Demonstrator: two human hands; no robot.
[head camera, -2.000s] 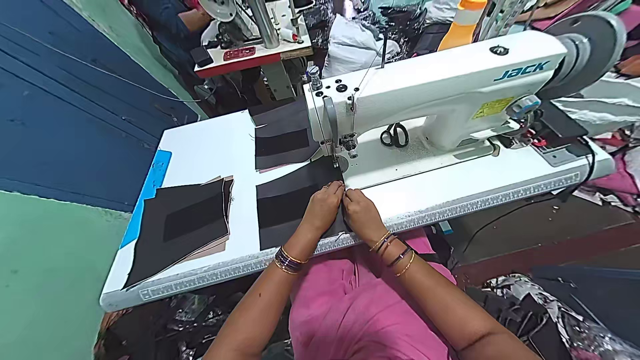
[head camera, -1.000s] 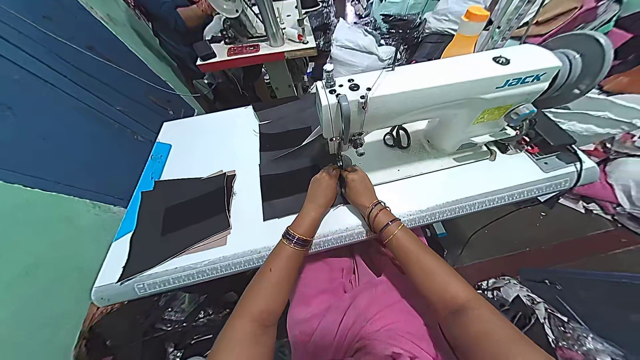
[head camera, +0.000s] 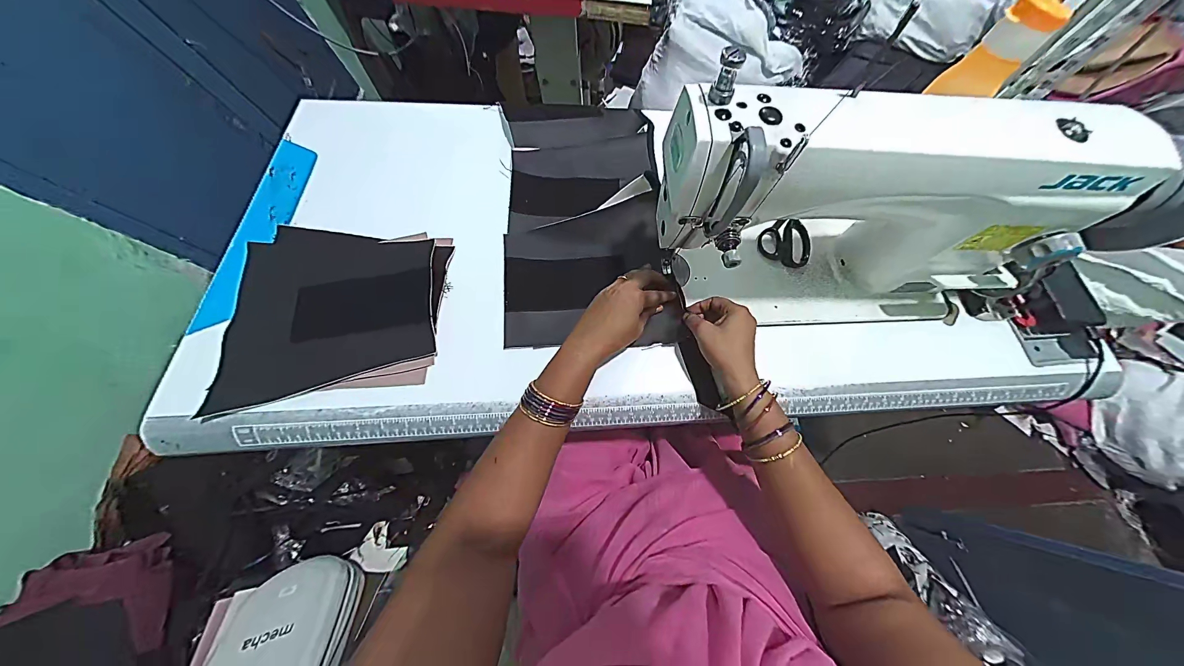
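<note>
A white Jack sewing machine (head camera: 925, 157) stands on a white table. Dark fabric panels (head camera: 564, 287) lie left of its needle area, one behind another. My left hand (head camera: 622, 313) rests on the nearest panel's right edge, fingers bent close to the presser foot (head camera: 670, 266); whether they pinch the cloth is hidden. Just right of it, my right hand (head camera: 723, 340) pinches a narrow dark fabric strip (head camera: 698, 370) that runs down over the table's front edge. A stack of dark and brownish fabric pieces (head camera: 361, 314) lies at the left of the table.
Black-handled scissors (head camera: 784, 244) lie on the machine bed. A ruler tape (head camera: 388, 429) runs along the table's front edge. A blue sheet (head camera: 277, 208) is at the left edge. An orange and white object (head camera: 1004, 46) and white bags (head camera: 712, 51) are behind the machine.
My hands, close together a second ago, are now slightly apart, and the dark strip shows between them and down to the table edge. The view has shifted.
</note>
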